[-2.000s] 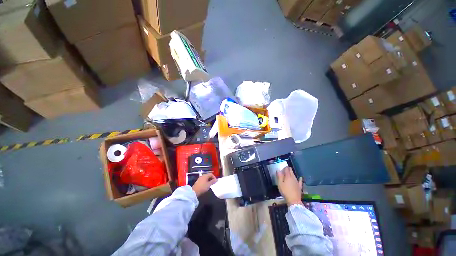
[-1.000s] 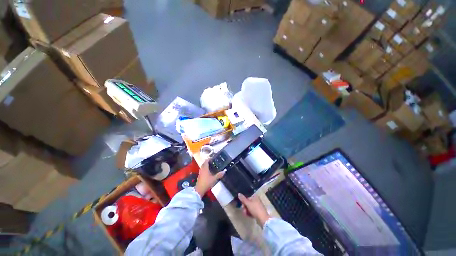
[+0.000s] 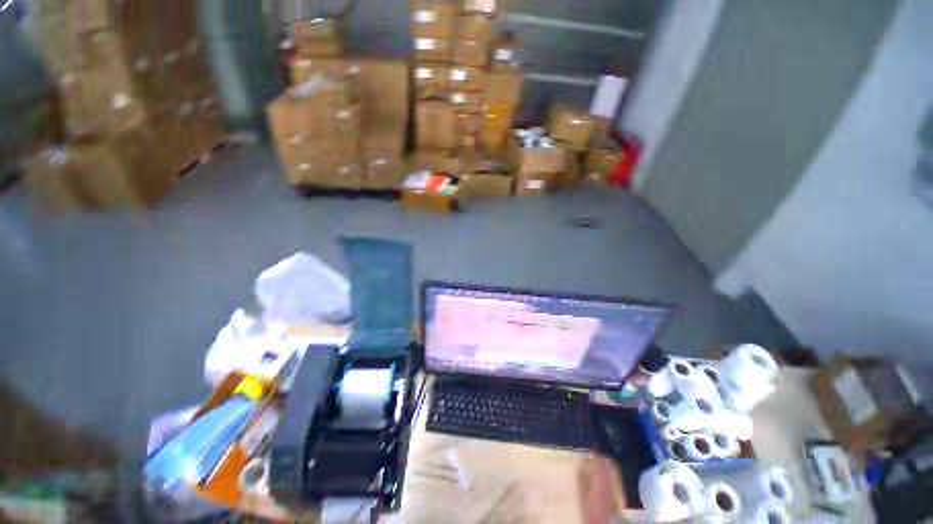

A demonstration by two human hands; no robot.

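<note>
The label printer (image 3: 353, 435) stands on the desk left of the monitor, with its blue-grey lid (image 3: 379, 292) open and a white label roll (image 3: 364, 397) inside. A white label strip (image 3: 348, 510) shows at its front, cut by the bottom edge. The monitor (image 3: 542, 336) is lit, with the black keyboard (image 3: 506, 412) below it. My right hand (image 3: 602, 491) is a blur on the desk at the bottom edge, near the black pad (image 3: 624, 440); what it touches, if anything, I cannot tell. My left hand is not in view.
Several white label rolls (image 3: 701, 409) are piled right of the monitor. A small white slip (image 3: 457, 469) lies on the desk (image 3: 532, 481). An orange box (image 3: 230, 466) with blue-white packets is left of the printer. Stacked cartons (image 3: 343, 128) stand across the floor, and an open carton (image 3: 854, 399) at the right.
The view has swung right and up. My right hand has left the printer's front and is now right of the keyboard. My left hand has gone out of view.
</note>
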